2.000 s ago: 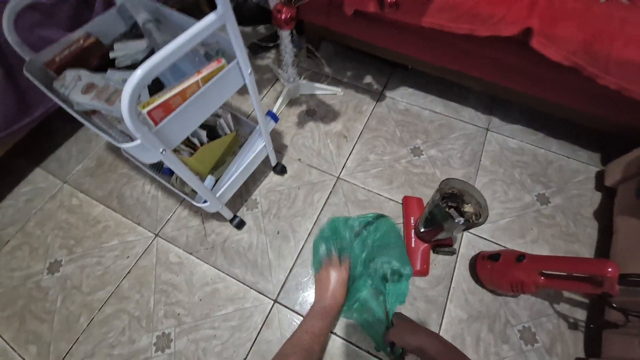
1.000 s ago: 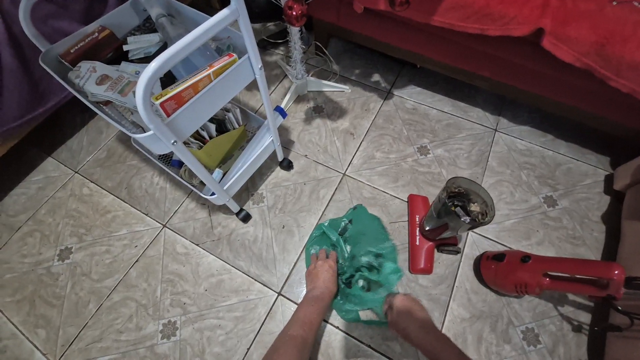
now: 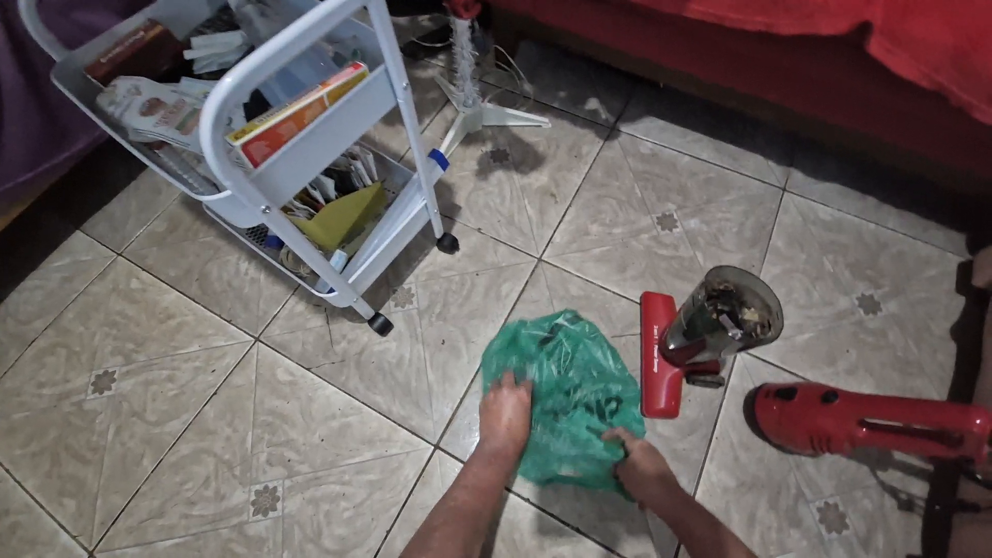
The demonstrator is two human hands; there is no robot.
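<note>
A thin green plastic bag [image 3: 570,387] with dark marks on it lies on the tiled floor. My left hand [image 3: 505,411] touches its left side, the fingertips on the plastic; whether they pinch it I cannot tell. At its lower right edge is my right hand [image 3: 642,469], fingers bent against the plastic, its grip unclear. Just right of the bag rests a red vacuum floor head [image 3: 660,356], joined to a clear dust container [image 3: 725,318] that holds dark debris. Farther right lies the red vacuum body [image 3: 868,422].
At the upper left stands a white wheeled cart [image 3: 310,147] with boxes, packets and papers; its black caster [image 3: 380,323] is on the tiles. Behind it is a white stand base [image 3: 496,116]. A red cloth [image 3: 775,31] hangs along the back, and part of a person shows at the right edge.
The green bag was bunched with an uneven opening one second ago; now it lies more spread out. My hands remain at its left and lower right sides.
</note>
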